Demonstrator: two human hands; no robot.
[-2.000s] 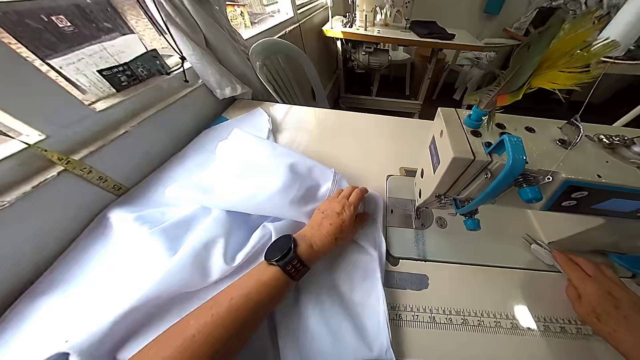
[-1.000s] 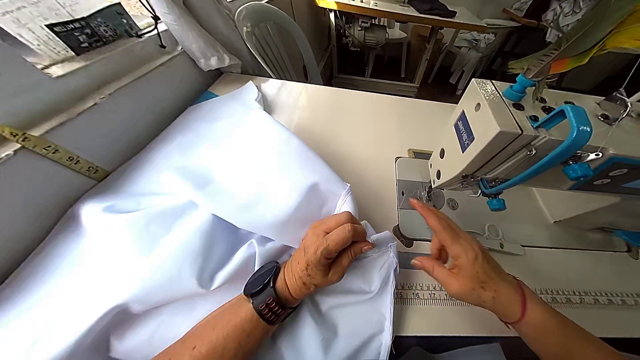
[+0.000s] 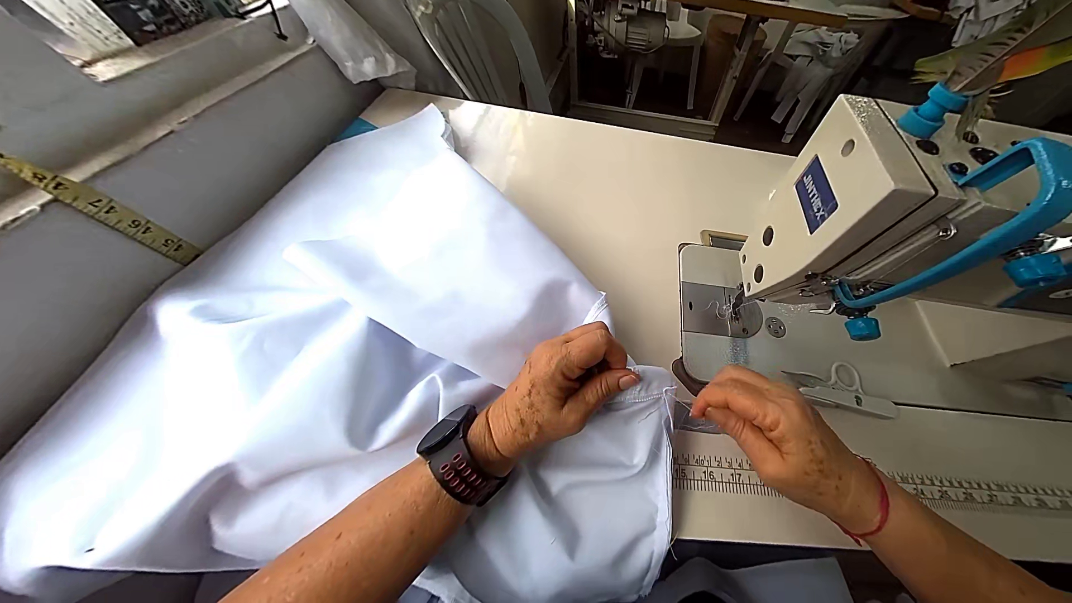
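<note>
A large piece of white fabric point(image 3: 251, 360) covers the left and middle of the sewing table. My left hand point(image 3: 557, 385), with a dark watch on the wrist, pinches the fabric by its stitched hem near the right-hand corner. Just right of that corner, my right hand point(image 3: 766, 431) has thumb and finger closed on a thin thread point(image 3: 682, 402) that runs from the cloth's edge. Behind my right hand stands the sewing machine point(image 3: 837, 201), with loose thread at its needle plate point(image 3: 712, 308). Small white-handled thread snips point(image 3: 850, 394) lie on the machine bed beside my right hand.
A measuring scale point(image 3: 938, 490) runs along the table's front right. A yellow tape measure point(image 3: 109, 213) hangs over the ledge at left. Behind the white tabletop point(image 3: 603, 159) stand a plastic chair point(image 3: 486, 50) and another machine table. Grey fabric point(image 3: 754, 578) lies below the front edge.
My right hand was at the snips two seconds ago, then raised with fingers apart near the needle plate; now it pinches thread at the fabric corner. My left hand keeps its grip on the hem.
</note>
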